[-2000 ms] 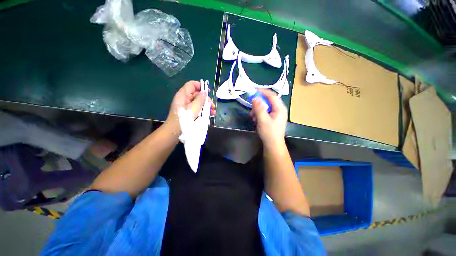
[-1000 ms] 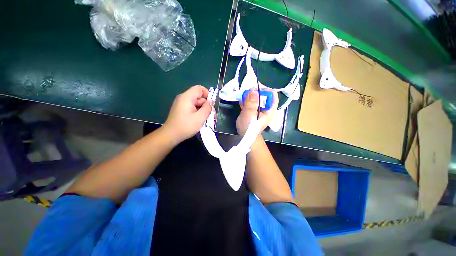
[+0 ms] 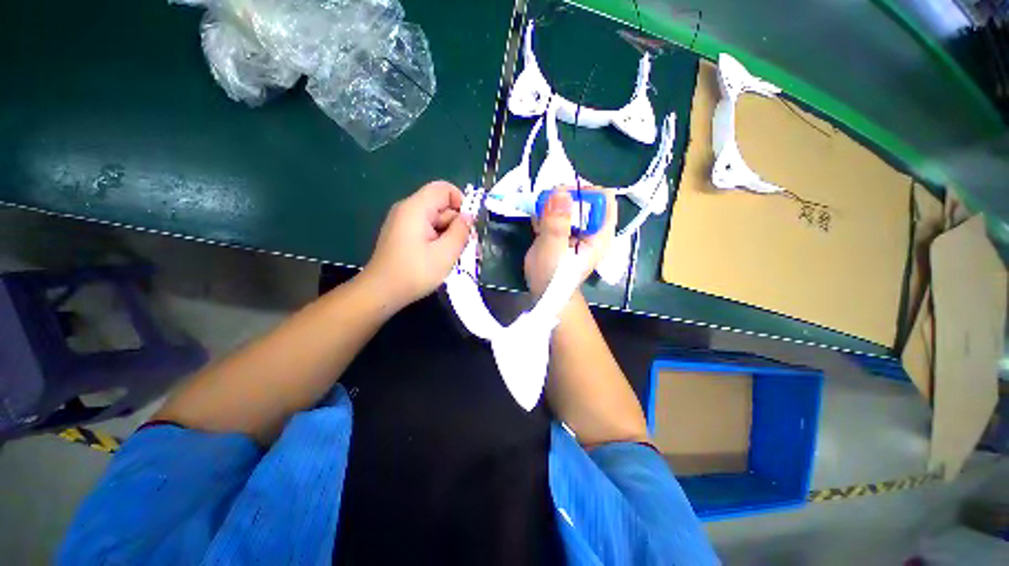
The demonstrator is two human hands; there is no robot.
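My left hand (image 3: 418,243) pinches the slotted arm end of a white cat-ear headband shell (image 3: 522,359). The shell hangs over my lap with one ear pointing down. My right hand (image 3: 562,249) holds a small blue and white glue bottle (image 3: 588,212) on its side, its nozzle pointing left at the pinched arm end. Whether the nozzle touches it I cannot tell. The shell's other arm passes in front of my right hand. Thin dark wires rise near the bottle.
Several white shells (image 3: 597,116) lie on the dark green bench behind my right hand. Another shell (image 3: 725,133) lies on a cardboard sheet (image 3: 775,260) at right. A crumpled clear bag (image 3: 371,88) is at back left. Cardboard offcuts (image 3: 965,332) stand far right; a blue tote (image 3: 783,442) is below. A purple stool (image 3: 83,332) is at left.
The held shell has swung from folded beside my left hand to spread across both hands. The bottle has moved to the left arm end. In the last second almost nothing has moved.
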